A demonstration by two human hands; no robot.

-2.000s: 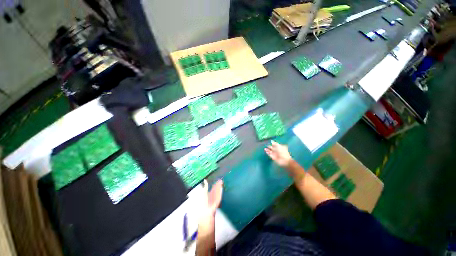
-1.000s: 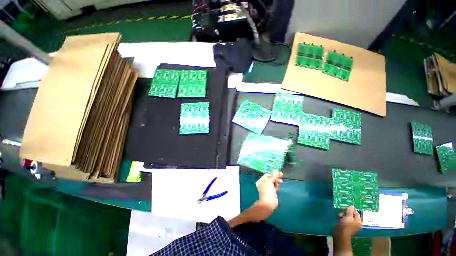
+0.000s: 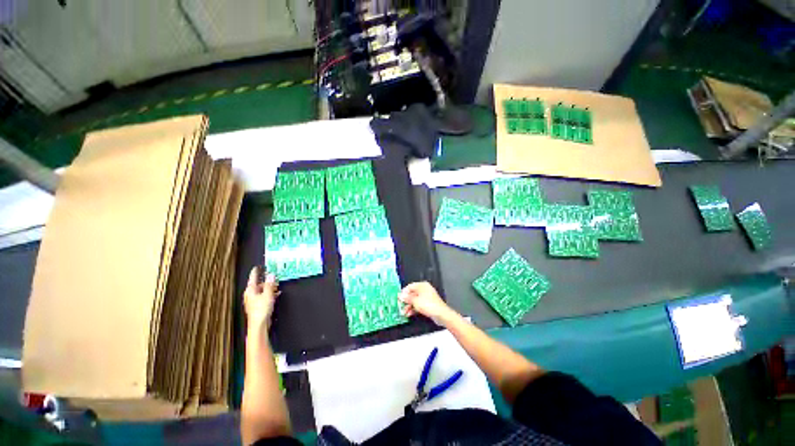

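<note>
Green circuit boards (image 3: 298,194) lie on a black mat (image 3: 305,318): two at the back, one at front left and a column on the right. My left hand (image 3: 260,299) is at the lower left corner of the front left board (image 3: 293,250), fingers a little apart; any contact is hard to tell. My right hand (image 3: 422,301) pinches the right edge of the nearest board in the column (image 3: 373,300), which lies flat. Several more boards (image 3: 513,287) lie loose on the grey conveyor belt (image 3: 610,277) to the right.
A tall stack of cardboard sheets (image 3: 105,270) stands at the left. A cardboard sheet (image 3: 610,157) with two boards lies at the back right. Blue-handled cutters (image 3: 427,383) lie on white paper (image 3: 349,383) near me. A clipboard (image 3: 708,329) lies at the right; cloth (image 3: 410,132) lies behind the mat.
The view has turned left, then slightly down. Both hands have moved left from the belt to the mat. The boards they carried are now down among those on the mat.
</note>
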